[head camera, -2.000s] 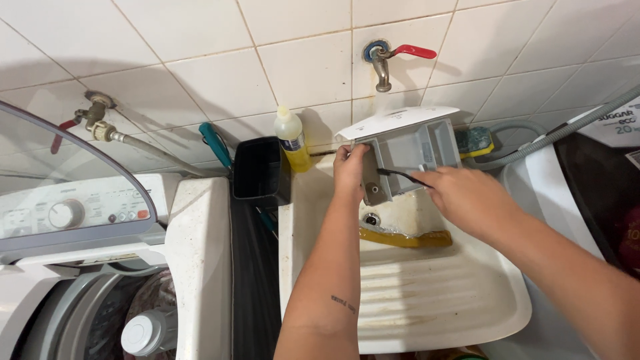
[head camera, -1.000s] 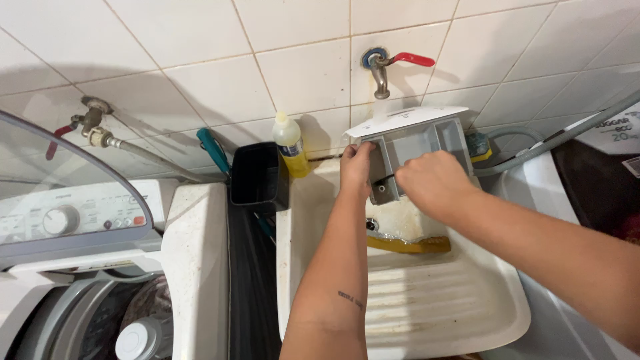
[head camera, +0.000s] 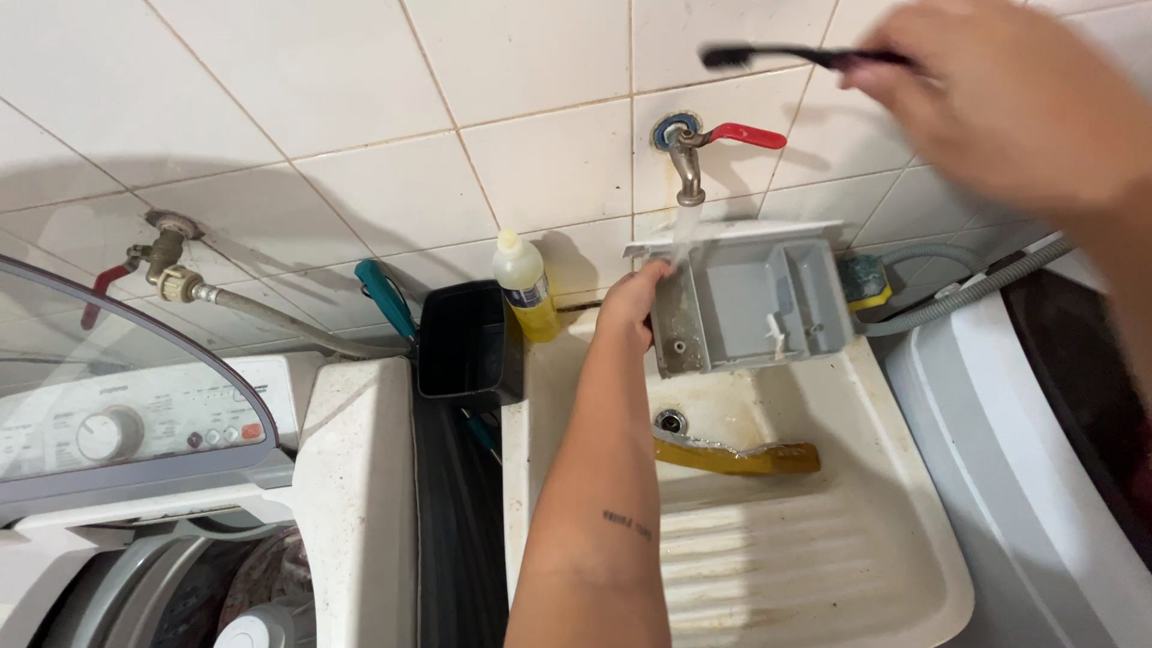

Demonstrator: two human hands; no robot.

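My left hand (head camera: 635, 304) grips the left end of a grey plastic detergent drawer (head camera: 742, 306) with several compartments, tilted over the laundry sink (head camera: 900, 540). Water runs from the metal tap (head camera: 688, 171) with a red lever onto the drawer's left compartment. Up at the right, in front of the tiled wall, my right hand (head camera: 972, 99) is blurred and holds a black toothbrush (head camera: 801, 57), its head pointing left. Below the drawer a yellow strip-like piece (head camera: 742, 457) lies in the basin beside the drain (head camera: 670, 421).
A bottle of yellow liquid (head camera: 526, 288) and a black bin (head camera: 468, 346) stand at the sink's left. Left of them is an open washing machine (head camera: 355, 504). A sponge (head camera: 866, 281) and grey hoses (head camera: 999, 274) lie behind the sink's right corner, near a grey-white appliance (head camera: 1008, 450).
My right hand has lifted the toothbrush away from the drawer, up and beyond the tap. Water now flows from the tap; none showed before. My left hand still holds the drawer.
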